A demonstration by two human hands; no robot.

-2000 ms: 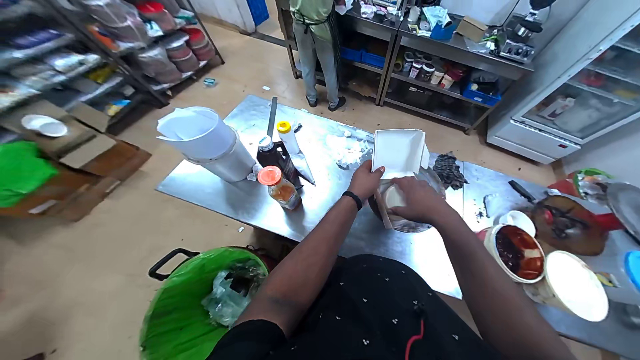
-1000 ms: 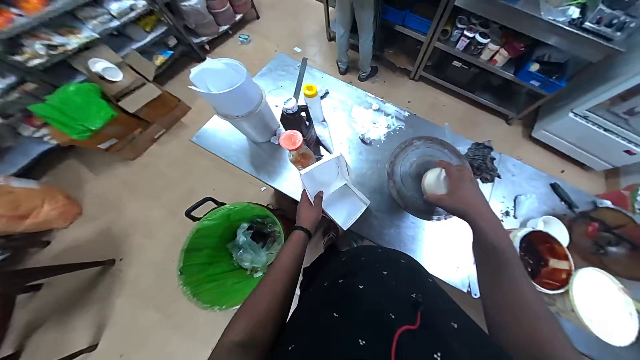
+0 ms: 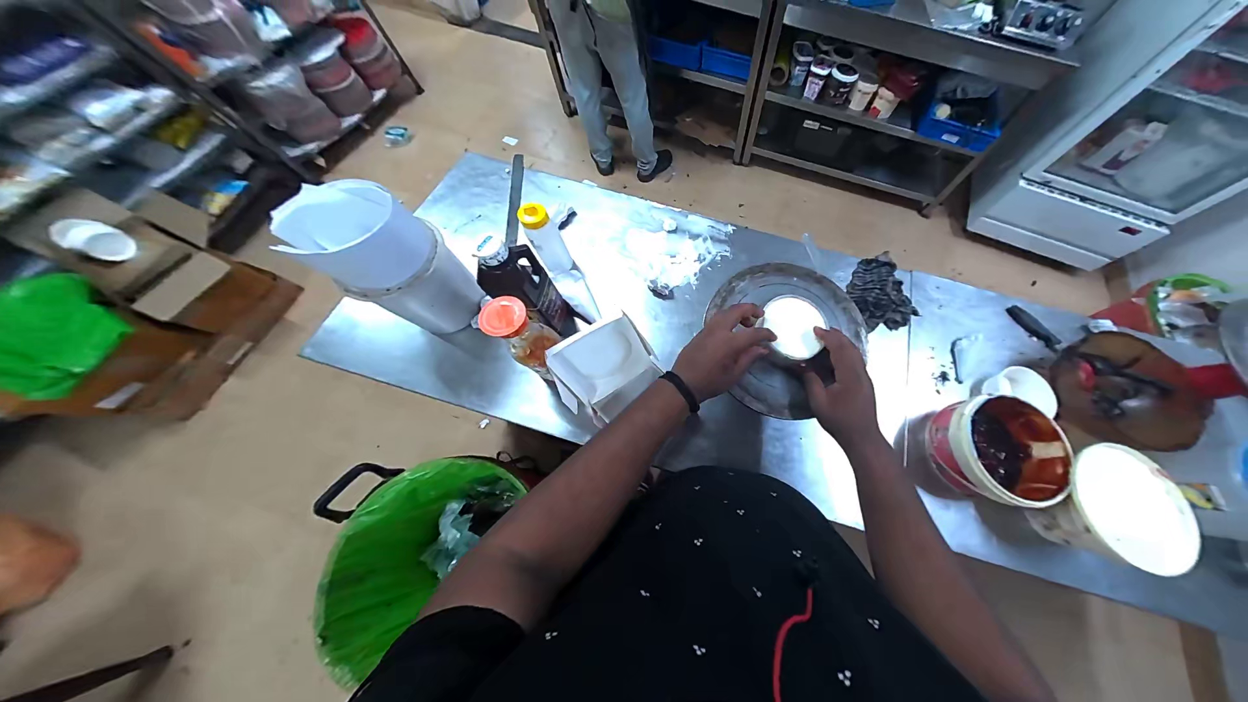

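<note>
Both hands are over a round metal turntable (image 3: 741, 292) on the steel table. My left hand (image 3: 726, 351) touches the left rim of a small round white item (image 3: 793, 328), perhaps a small cake or tub. My right hand (image 3: 840, 382) grips its right side. The item is over the turntable; whether it rests there cannot be told. An open white cardboard box (image 3: 606, 366) stands left of my left wrist, beside a jar with an orange lid (image 3: 504, 318). A dark crumpled cloth (image 3: 880, 292) lies just right of the turntable.
A dark bottle (image 3: 526, 283), a yellow-capped bottle (image 3: 546, 234) and stacked white buckets (image 3: 419, 283) stand left. Tubs of red sauce (image 3: 1014, 453) and white cream (image 3: 1131, 507) stand right. A green-lined bin (image 3: 380, 575) is below the table. A person (image 3: 609, 88) stands beyond it.
Two seconds ago both hands were at the open box over the turntable. The box then moved left in my left hand, and that hand has since let go and joined my right at the white item.
</note>
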